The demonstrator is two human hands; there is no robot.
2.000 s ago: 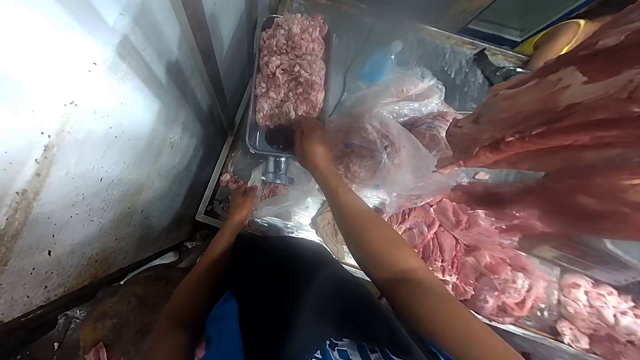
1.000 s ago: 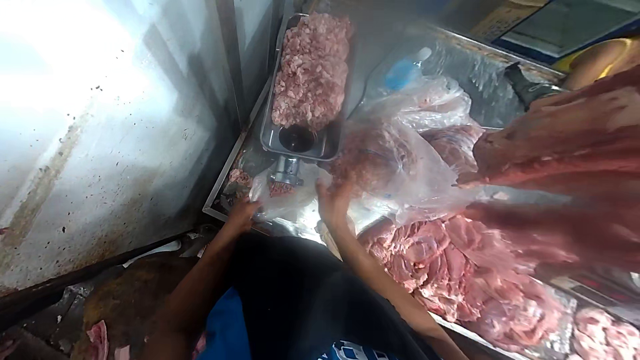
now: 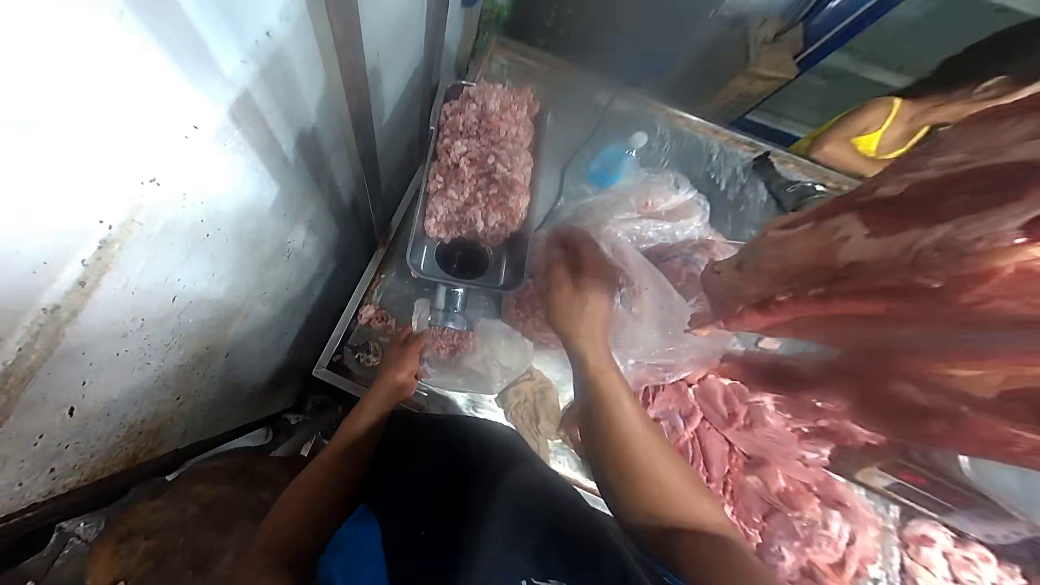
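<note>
Ground meat (image 3: 483, 162) is heaped in the metal tray (image 3: 512, 272) of a meat grinder, behind the tray's dark round feed hole (image 3: 463, 258). Below the tray, minced meat (image 3: 449, 341) shows at the grinder's metal outlet (image 3: 449, 307), inside a clear plastic bag (image 3: 487, 357). My left hand (image 3: 402, 357) grips the edge of this bag beside the outlet. My right hand (image 3: 578, 280), slightly blurred, is over a large clear bag of meat (image 3: 650, 313) to the right of the grinder; whether its fingers hold anything is unclear.
Large hanging cuts of meat (image 3: 886, 301) fill the right side. Raw meat pieces (image 3: 756, 463) lie at the lower right, near a beige cloth (image 3: 532, 406). A blue-and-white object (image 3: 613, 162) lies behind the bags. A metal wall (image 3: 162, 203) stands left. A person in yellow (image 3: 873, 138) is at the upper right.
My right hand has gone from the grinder's feed hole, past the outlet, to the large bag of meat on the right. My left hand stays by the outlet with the bag.
</note>
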